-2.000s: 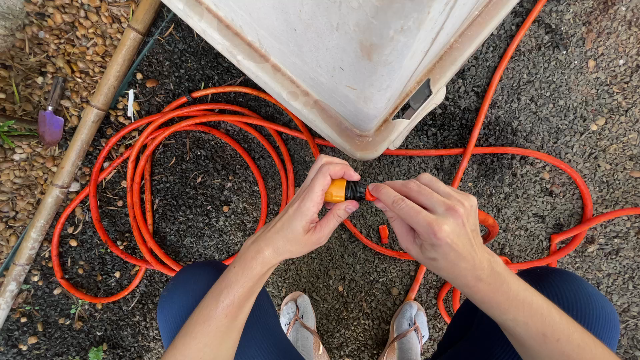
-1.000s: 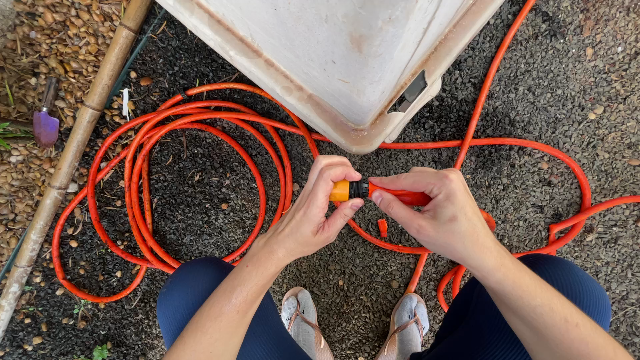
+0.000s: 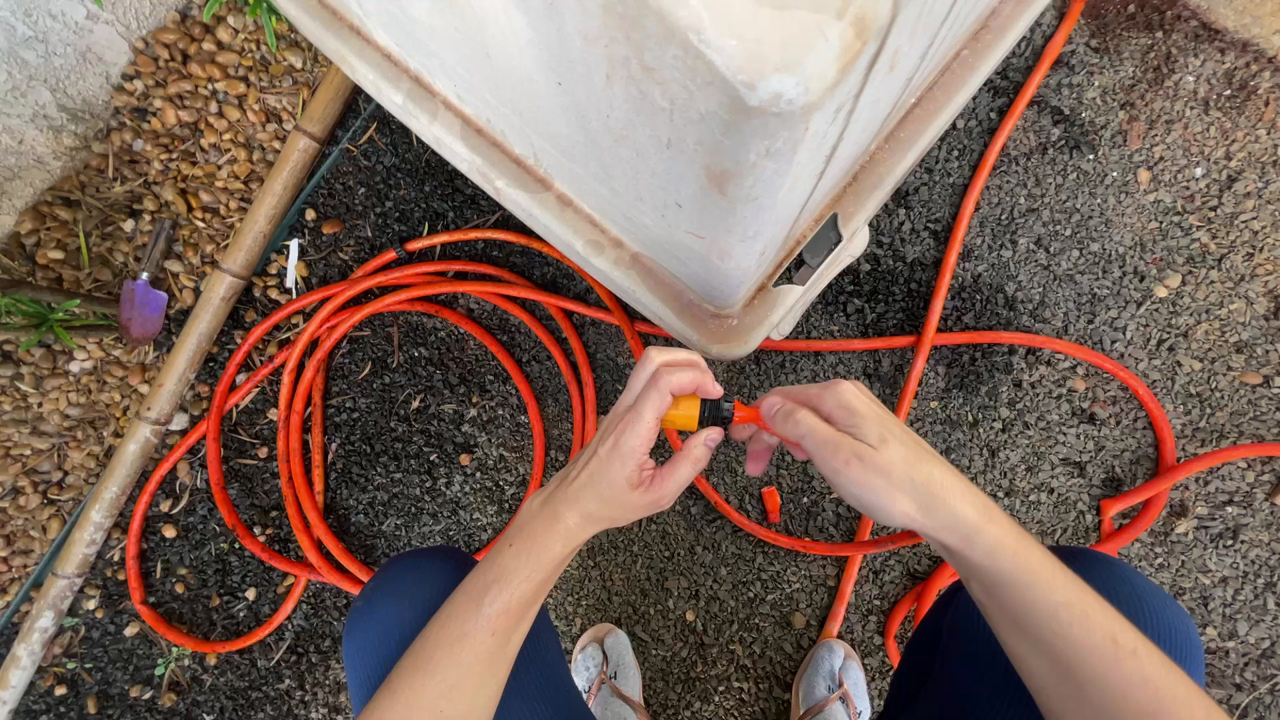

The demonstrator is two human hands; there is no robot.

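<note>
My left hand (image 3: 655,440) grips a yellow and black plastic hose connector (image 3: 697,412) between thumb and fingers. My right hand (image 3: 850,440) pinches an orange piece, seemingly the end of the hose, that meets the connector's black side; the fingers hide most of it. A short cut piece of orange hose (image 3: 771,505) lies on the gravel just below the hands. The orange garden hose (image 3: 535,420) is coiled on the ground at the left, and more of it loops across to the right.
A large, dirty white plastic tub (image 3: 620,130) has its corner just above my hands. A bamboo pole (image 3: 190,380) runs diagonally at the left, with a small purple-bladed trowel (image 3: 142,308) on the pebbles beyond. My sandalled feet stand below.
My right hand's grip has shifted; a second ago it covered a longer stretch of orange beside the connector. My left hand has kept hold of the connector.
</note>
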